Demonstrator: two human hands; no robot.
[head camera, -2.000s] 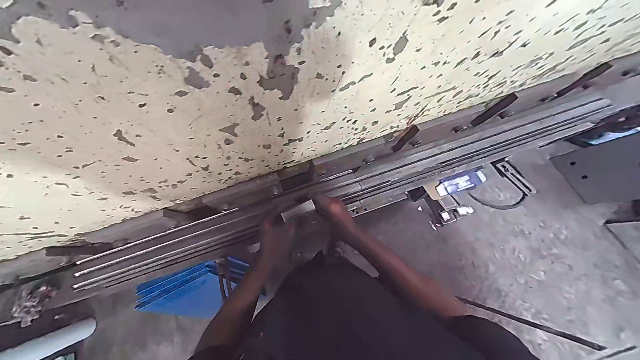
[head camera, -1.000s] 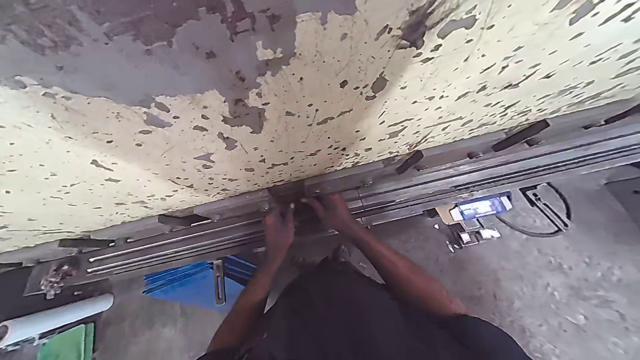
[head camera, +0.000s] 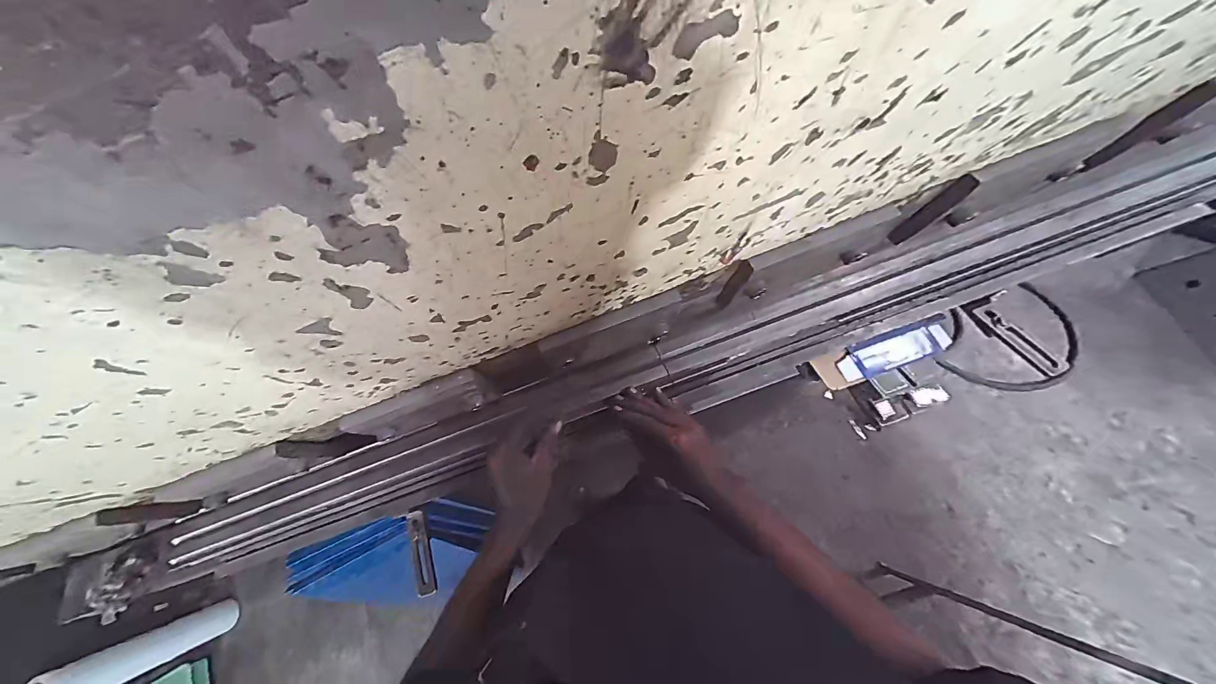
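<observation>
A long grooved metal rail (head camera: 788, 318) runs slantwise across the view, along the foot of a large machine panel with chipped cream paint (head camera: 532, 190). My left hand (head camera: 524, 467) is at the near edge of the rail, fingers apart, with no object seen in it. Just to its right, my right hand (head camera: 663, 426) lies palm down with its fingertips on the rail's near edge, fingers spread and nothing visible in the grip. A joint line crosses the rail right above my right hand. What lies under the palms is hidden.
Blue folded sheets (head camera: 380, 560) with a slotted metal clamp piece (head camera: 421, 554) are below the rail at left, near a white roll (head camera: 142, 646). On the floor at right lie a blue and white box (head camera: 898, 350), small parts and a black cable (head camera: 1069, 332). Dark clamps (head camera: 934, 207) line the rail.
My hands were close together over the rail; they are now lower, at its near edge, with the right fingers spread. A light-coloured block seen between them two seconds ago no longer shows.
</observation>
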